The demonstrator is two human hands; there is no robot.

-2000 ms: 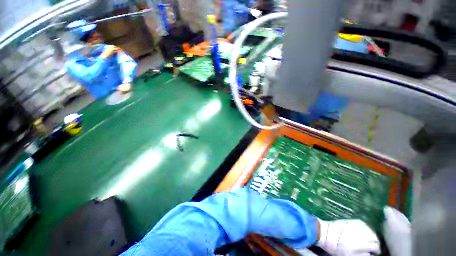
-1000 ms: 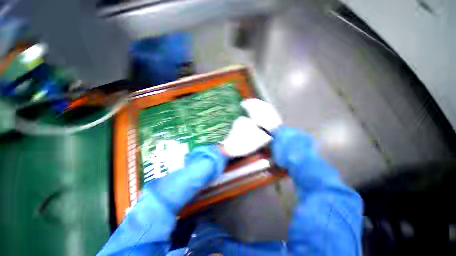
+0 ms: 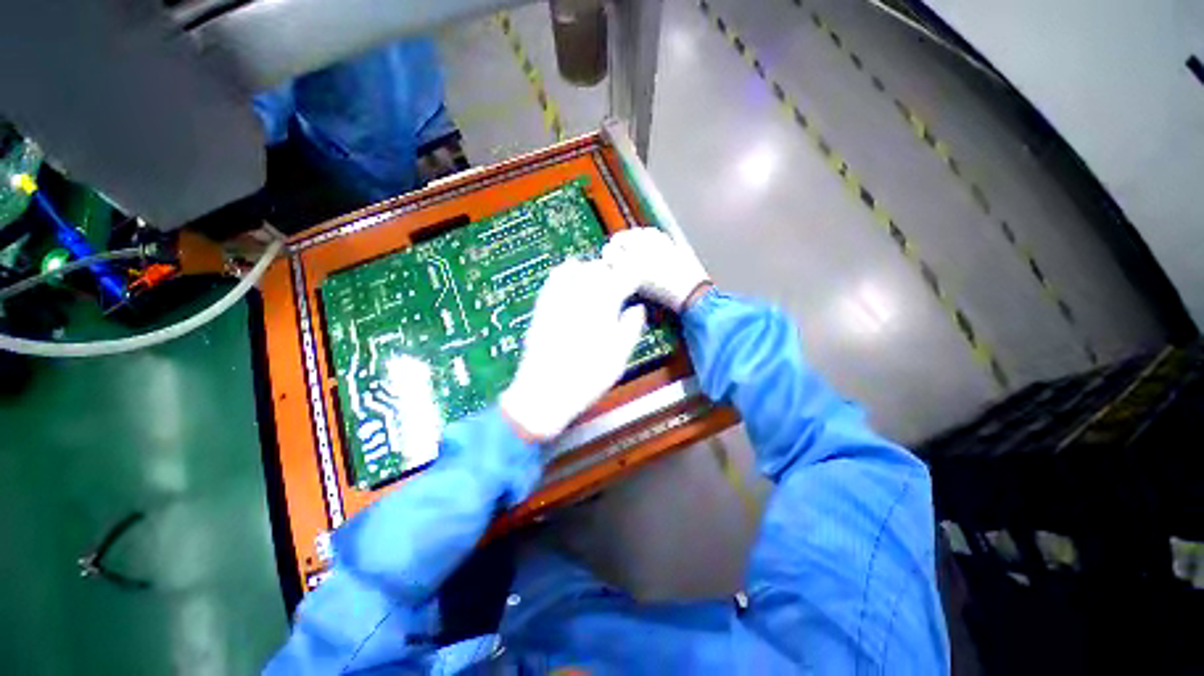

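Observation:
A green circuit board [image 3: 456,310] with white markings lies inside an orange carrier frame [image 3: 297,396] with silver strips along its edges. My left hand [image 3: 574,346], in a white glove, is over the board's right part. My right hand [image 3: 656,267], also in a white glove, is at the frame's right edge, touching or very near my left hand. The fingertips overlap and hide that board corner, so I cannot tell what they grip.
Side cutters [image 3: 111,552] lie open on the green bench mat [image 3: 172,449] at left. A pale hose [image 3: 145,341] curves at the bench's far edge. A person in blue [image 3: 376,112] is beyond the frame. A dark rack [image 3: 1083,462] stands at right above a floor with yellow-black lines.
The view has turned right and down since the first frame, so the carrier now shows at centre-left. My hands stay together at its right side; my left hand now reaches further over the board.

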